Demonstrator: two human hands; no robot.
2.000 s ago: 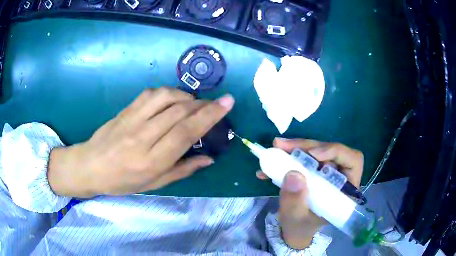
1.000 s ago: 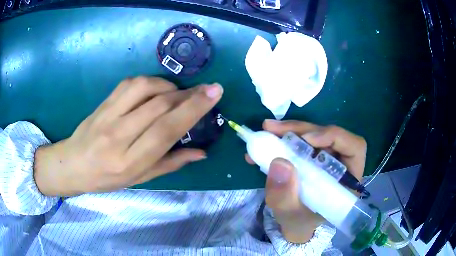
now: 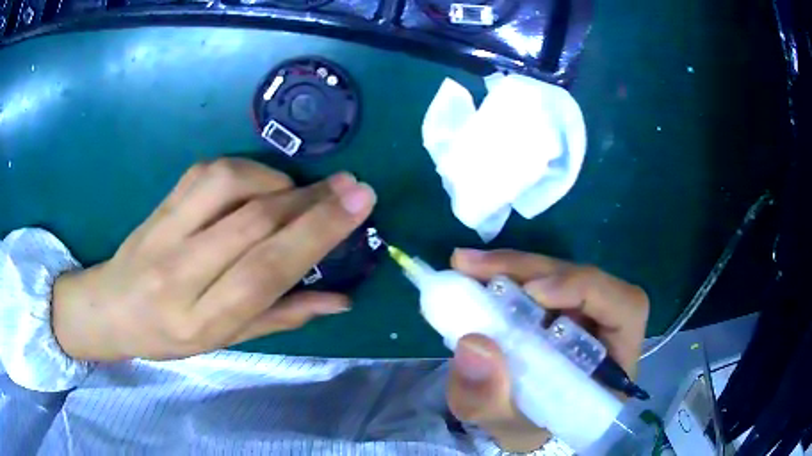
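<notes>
A round black speaker unit (image 3: pixel 347 267) lies on the green bench, partly hidden under my left hand (image 3: pixel 223 258). My left thumb and fingers hold it at its sides. My right hand (image 3: pixel 543 329) grips a fat, white-filled glue syringe (image 3: pixel 490 343). The syringe's yellow-green needle hub (image 3: pixel 401 257) points at the unit's right rim, and the needle tip is at or very near small white spots (image 3: pixel 373 238) there. A second black speaker unit (image 3: pixel 307 107) lies face up beyond my left hand, with a white rectangle mark and pale spots on it.
Crumpled white paper or cloth (image 3: pixel 507 151) lies on the green bench (image 3: pixel 133 116) beyond my right hand. A black blister tray (image 3: pixel 401 31) runs along the far side. More black trays (image 3: pixel 775 374) stand at the right. A clear hose (image 3: pixel 712 272) curves behind the syringe.
Both hands, the held unit and the syringe sit slightly further left in view, as does the second unit. The needle stays at the rim spots. The syringe's rear end is now cut off by the picture's edge.
</notes>
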